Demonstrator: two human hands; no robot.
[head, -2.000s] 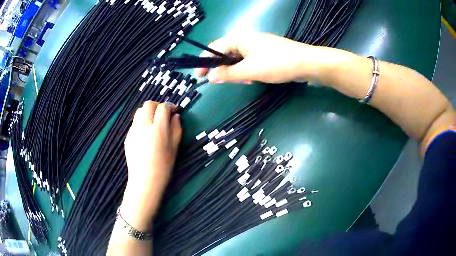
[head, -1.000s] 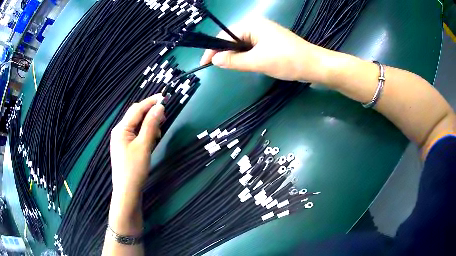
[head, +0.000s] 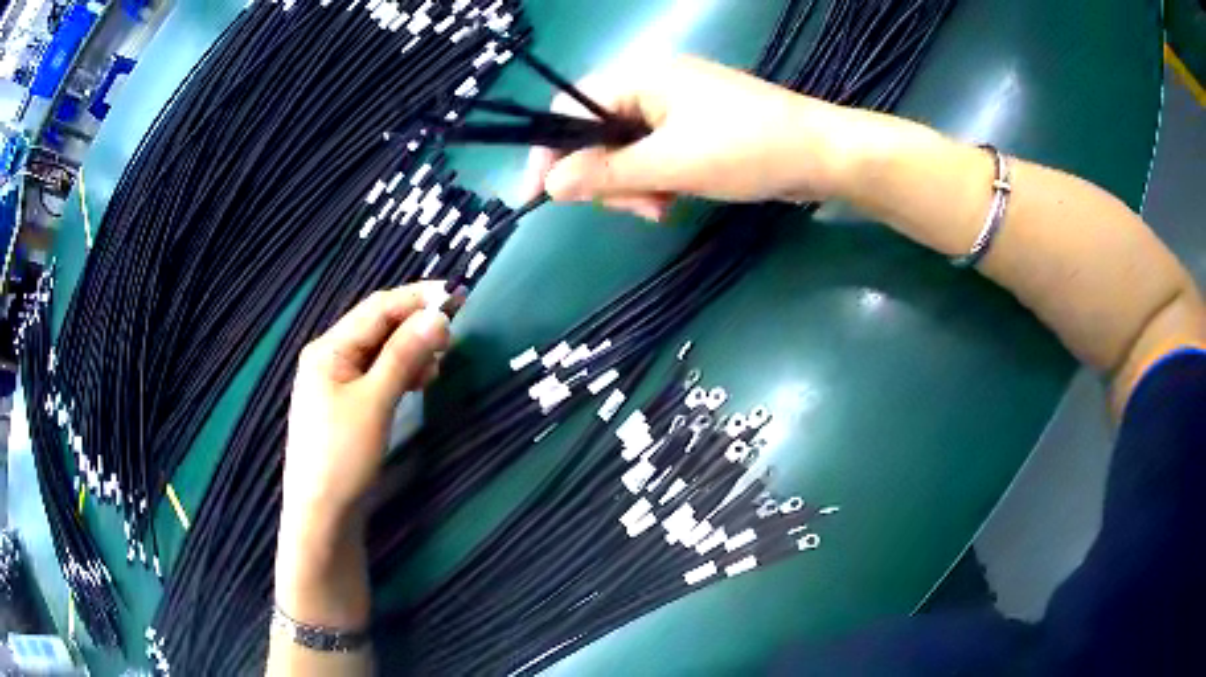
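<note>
My right hand (head: 661,139) holds a small bunch of loose black strands (head: 529,128) that fan out to the left. One strand runs from its fingertips down to my left hand. My left hand (head: 377,364) pinches a thin black lead (head: 459,284) near its end between thumb and fingers. Around it lie the white-marked ends (head: 430,212) of the middle bundle of black cables (head: 251,437). Whether the strand and the lead join at my left fingertips is too small to tell.
A broad black cable bundle (head: 225,199) with white-marked ends lies at the left. A fan of leads with white markers (head: 639,472) and ring terminals (head: 741,423) lies lower right. More black cables (head: 860,53) run behind my right forearm on the green tabletop (head: 873,384). Blue bins (head: 60,53) stand upper left.
My left hand first rose off the bundle with a lead pinched, then moved slightly right and down. My right hand moved up and right, then slightly back left, still holding the strands.
</note>
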